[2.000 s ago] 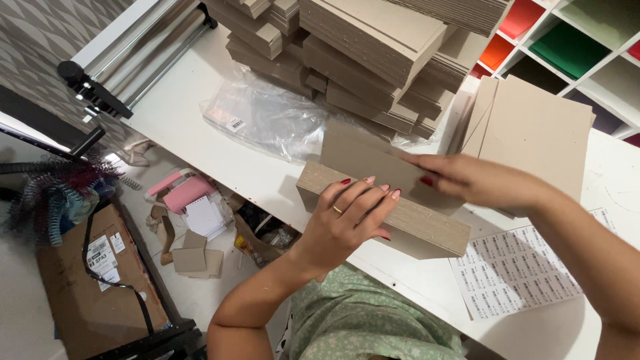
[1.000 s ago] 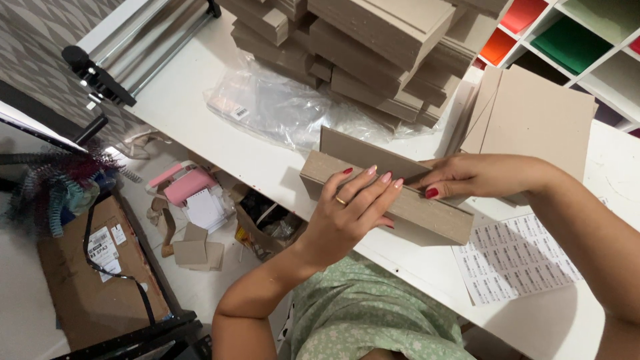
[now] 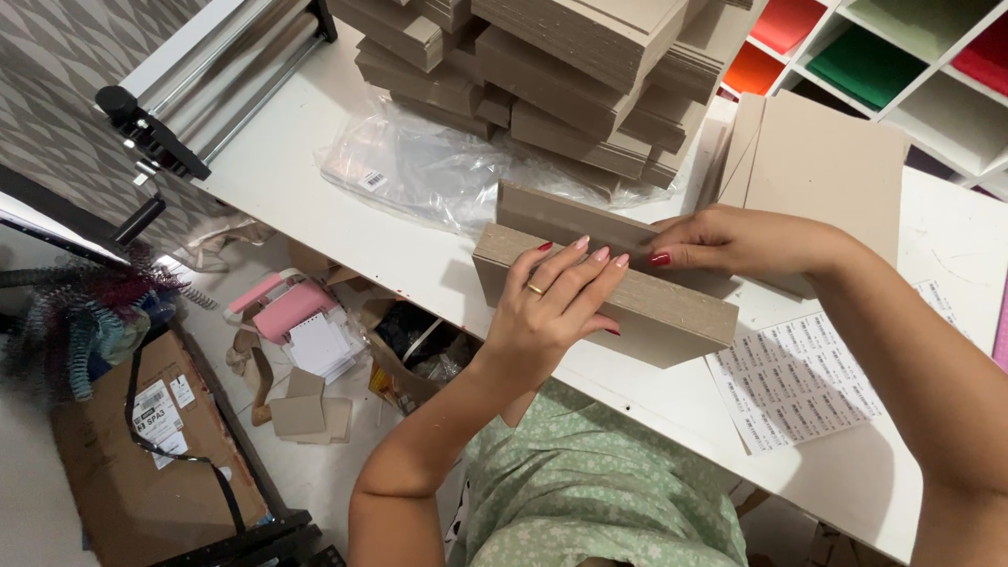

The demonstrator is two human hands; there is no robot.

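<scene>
A thick block of grey-brown cardboard sheets (image 3: pixel 669 307) stands on edge near the front of the white table (image 3: pixel 630 394). My left hand (image 3: pixel 547 303) grips it from above, fingers over its top edge and thumb on the near face. Behind the block, one or more boards (image 3: pixel 551 213) stand upright, apart from it at the top. My right hand (image 3: pixel 724 240) holds these at their right end, thumb on the near side; its other fingers are partly hidden. Flat cardboard sheets (image 3: pixel 835 165) lie in a pile just beyond my right wrist.
Tall stacks of cardboard (image 3: pixel 551 87) rise behind a clear plastic bag (image 3: pixel 425 165). A printed label sheet (image 3: pixel 795 386) lies at the right, partly under my forearm's shadow. A roller machine (image 3: pixel 236 87) stands at the left end. White cubbies (image 3: pixel 937 110) hold coloured sheets.
My right hand has moved from the top edge of the board behind the block down to its right end. The left hand keeps its grip on the block.
</scene>
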